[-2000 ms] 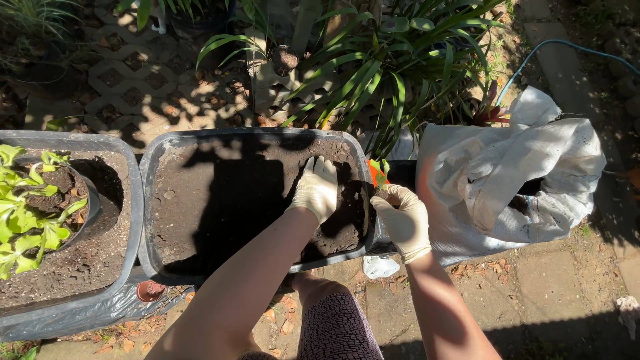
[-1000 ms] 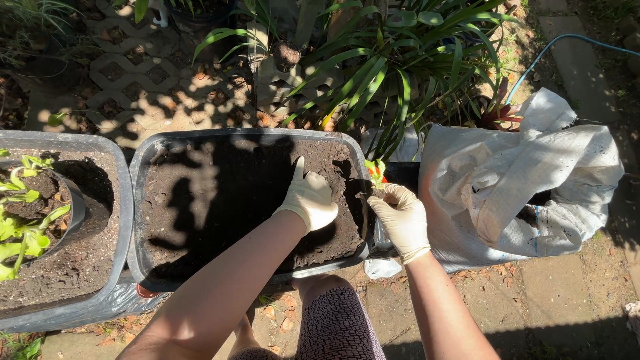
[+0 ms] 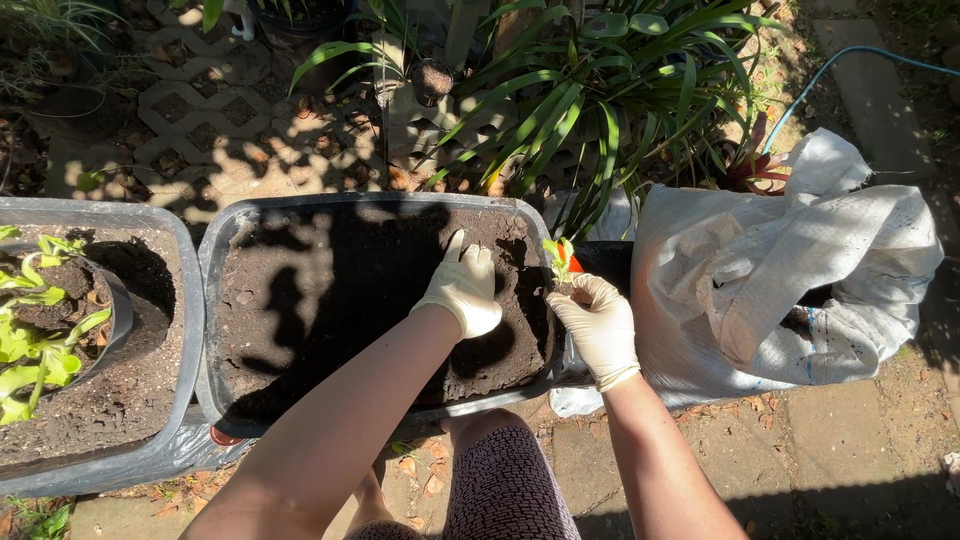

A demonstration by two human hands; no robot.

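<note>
My left hand (image 3: pixel 466 289), in a cream glove, is over the right half of a soil-filled rectangular planter (image 3: pixel 206 300). Its index finger points toward the far rim and the other fingers are curled; nothing shows in it. The dark soil (image 3: pixel 360 277) has a groove and cracks along its right side. My right hand (image 3: pixel 596 322), gloved too, pinches a small green seedling (image 3: pixel 559 261) by its base, just outside the planter's right rim. An orange-red object (image 3: pixel 571 259) shows behind the seedling, partly hidden.
At the left, a second planter (image 3: pixel 191 315) holds a round pot (image 3: pixel 120 311) with leafy lettuce-like plants (image 3: pixel 52 360). A white woven sack (image 3: pixel 690 300) stands at the right. Strap-leaved plants (image 3: pixel 555 112) grow beyond the planter, and a blue hose (image 3: pixel 814 75) lies at the far right.
My left hand's fingers were spread downward on the soil two seconds ago; now most are curled, with the index finger extended. My right hand keeps the seedling near the right rim.
</note>
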